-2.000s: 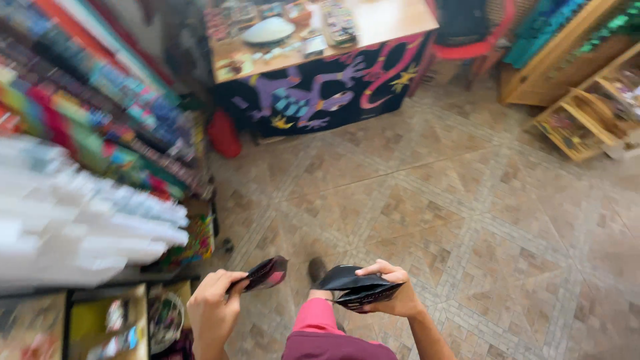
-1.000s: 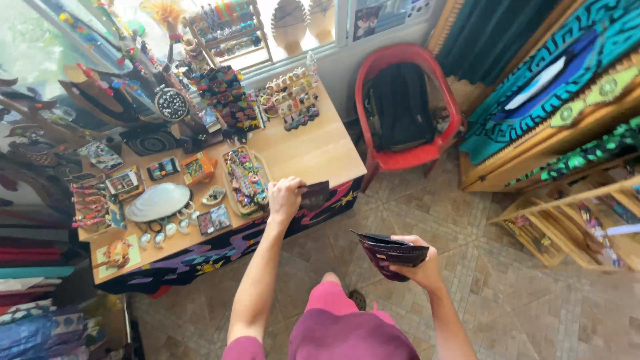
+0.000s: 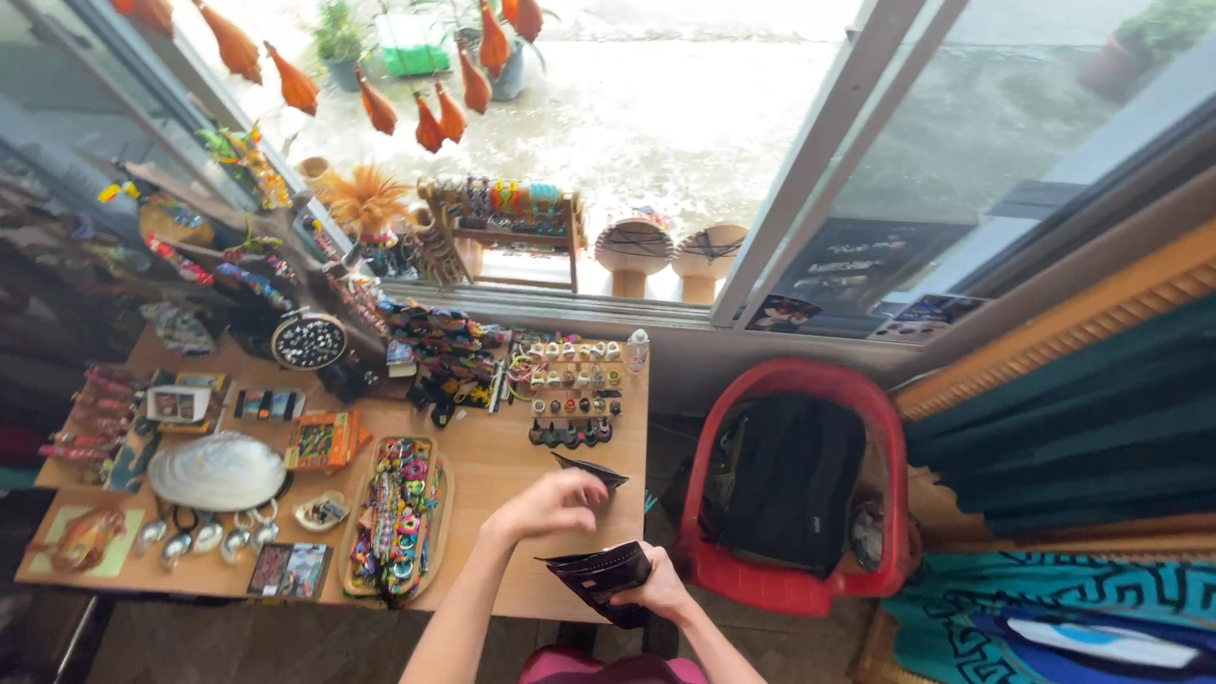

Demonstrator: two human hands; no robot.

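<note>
In my right hand (image 3: 655,589) is a black pouch (image 3: 598,578), gripped at its right side, over the front edge of the wooden table (image 3: 494,560). Just above it, my left hand (image 3: 556,503) is over the tabletop with its fingers apart. A small dark flat case or pouch (image 3: 594,468) lies tilted right beyond the left fingertips; whether they touch it I cannot tell. Left of that hand lies an oval wooden tray (image 3: 442,532) of colourful beaded bracelets. Rows of rings on a display (image 3: 575,380) stand behind the dark case.
A red plastic chair (image 3: 698,541) with a black backpack (image 3: 793,484) stands right of the table. A large shell (image 3: 218,470), pendants and small cards cover the table's left part. Behind is a window with a bracelet rack (image 3: 518,233) on its sill. Teal cloth (image 3: 1054,608) hangs at right.
The view has moved to the table and window. The dark piece my left hand held is at the tabletop, and that hand has opened. My right hand still holds the black pouch.
</note>
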